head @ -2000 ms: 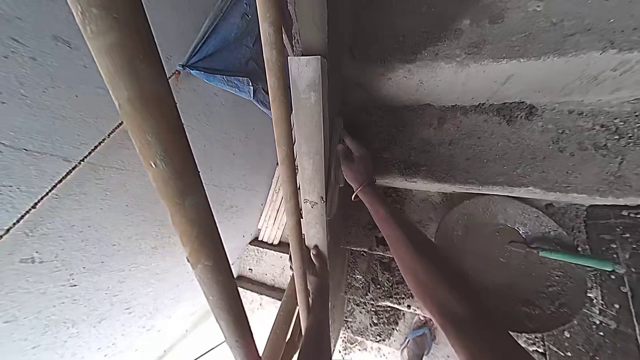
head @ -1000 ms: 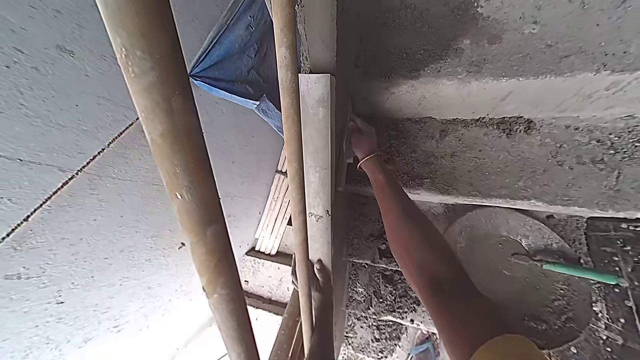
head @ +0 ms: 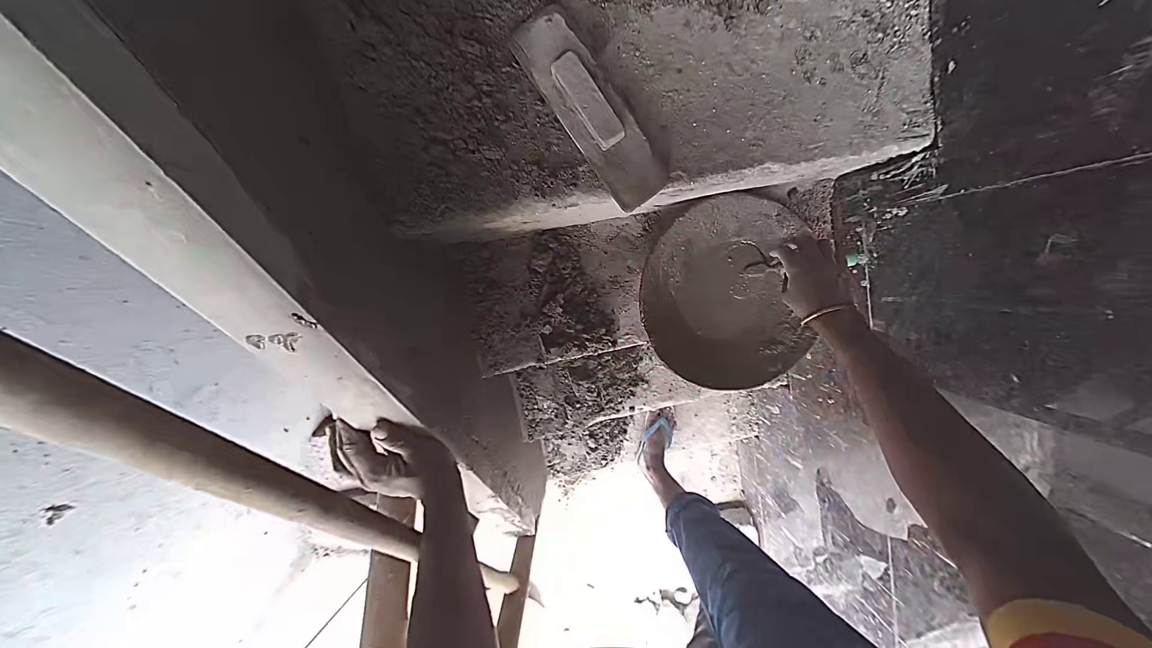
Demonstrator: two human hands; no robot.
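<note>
My left hand [head: 382, 457] is at the edge of a long pale board [head: 270, 337], beside a bamboo pole [head: 207, 450]; its fingers are curled, and whether they grip the board I cannot tell. My right hand [head: 810, 274] reaches over a round pan of wet grey mortar [head: 720, 310], at the handle end of a trowel [head: 760, 263] whose blade lies in the mortar. A bit of green handle [head: 852, 259] shows beside that hand. Above the pan, a plastering float [head: 589, 112] lies on a rough cement step.
The rough cement step [head: 720, 90] ends in a pale edge above the pan. Dark stone slabs [head: 1035, 234] are at the right. Below stand timber posts [head: 387, 576]. A foot in a blue sandal [head: 659, 436] and a blue trouser leg [head: 747, 576] show beneath the pan.
My right hand has left the corner beside the board and moved to the trowel in the pan. My left hand remains by the board. The view has swung toward the pan, bringing the float into sight.
</note>
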